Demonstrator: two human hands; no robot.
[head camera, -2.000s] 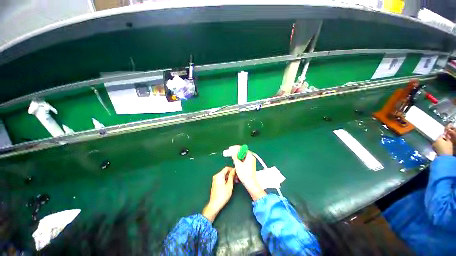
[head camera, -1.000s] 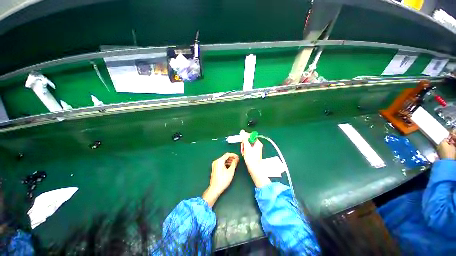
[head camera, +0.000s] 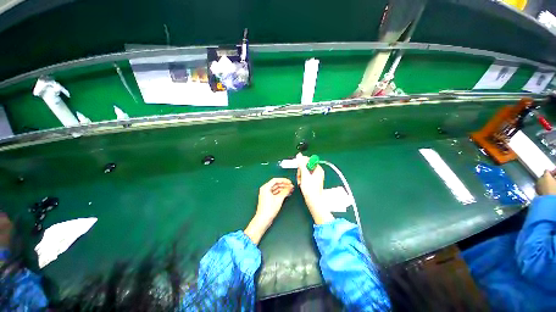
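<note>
My right hand (head camera: 312, 186) is closed on the dispensing syringe. Its white barrel (head camera: 289, 163) points left and its green cap (head camera: 313, 162) sits above my fingers. A pale air hose (head camera: 346, 183) curves from the cap toward my sleeve. My left hand (head camera: 274, 194) is just left of my right hand, apart from it, with fingers curled; whether it holds a small part is hidden. A small black component (head camera: 302, 147) lies on the dark-green surface just beyond the syringe. Another black component (head camera: 208, 160) lies farther left.
A white paper (head camera: 336, 199) lies right of my right hand. A larger white piece (head camera: 63, 240) and a black cluster (head camera: 44, 207) are at left. A white strip (head camera: 447, 177), blue plastic (head camera: 500, 183) and an orange fixture (head camera: 503, 131) are right. Parts of people show at both sides. A metal rail (head camera: 244, 113) runs behind.
My hands were together two seconds ago and are now apart, with the syringe farther forward. My left fingers look looser than one second ago. A neighbour's hand now shows at far left.
</note>
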